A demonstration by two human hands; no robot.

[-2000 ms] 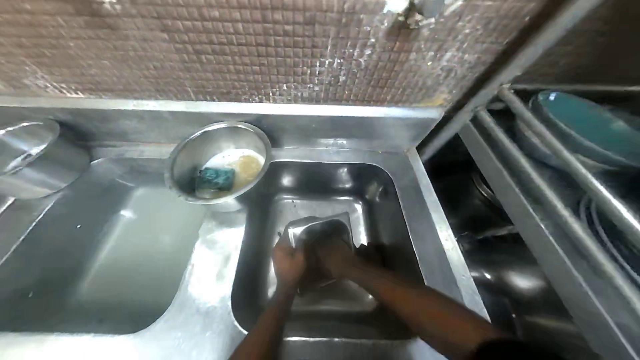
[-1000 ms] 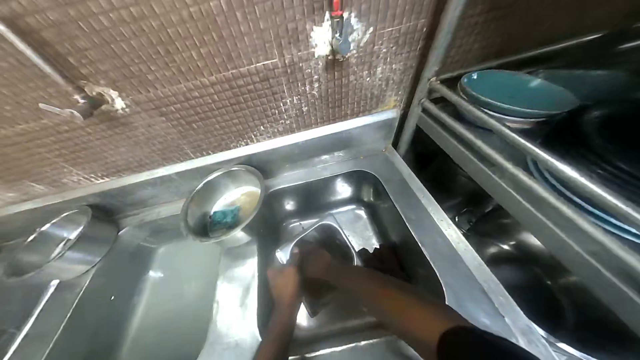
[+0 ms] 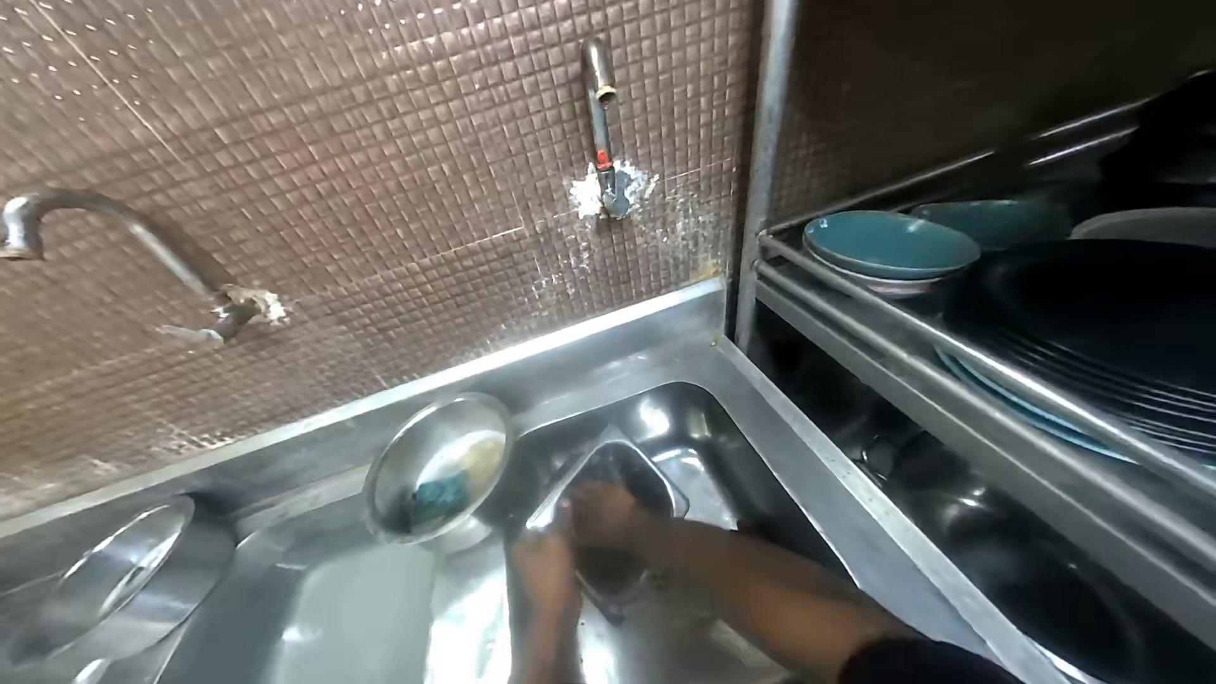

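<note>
Down in the right-hand steel sink basin (image 3: 760, 456), a squarish metal container (image 3: 622, 465) is tilted between my hands. My left hand (image 3: 546, 560) grips its near left edge. My right hand (image 3: 603, 518) lies against its inside, blurred, and whether its fingers are closed on anything is hidden. Up and to the left, a round steel bowl (image 3: 385, 475) stands on the divider between the basins, with a green scouring pad (image 3: 442, 499) and pale soapy matter in it.
Left basin (image 3: 351, 608) holds cloudy water. A steel pot (image 3: 180, 589) stands at far left. Two taps, one curved (image 3: 123, 214) and one upright (image 3: 598, 123), jut from the tiled wall. At right, a metal rack (image 3: 902, 332) holds teal bowls (image 3: 888, 245) and black plates (image 3: 1121, 332).
The view has swung up and to the right, bringing the taps and more of the rack into sight. Both hands stay at the metal container in the right basin.
</note>
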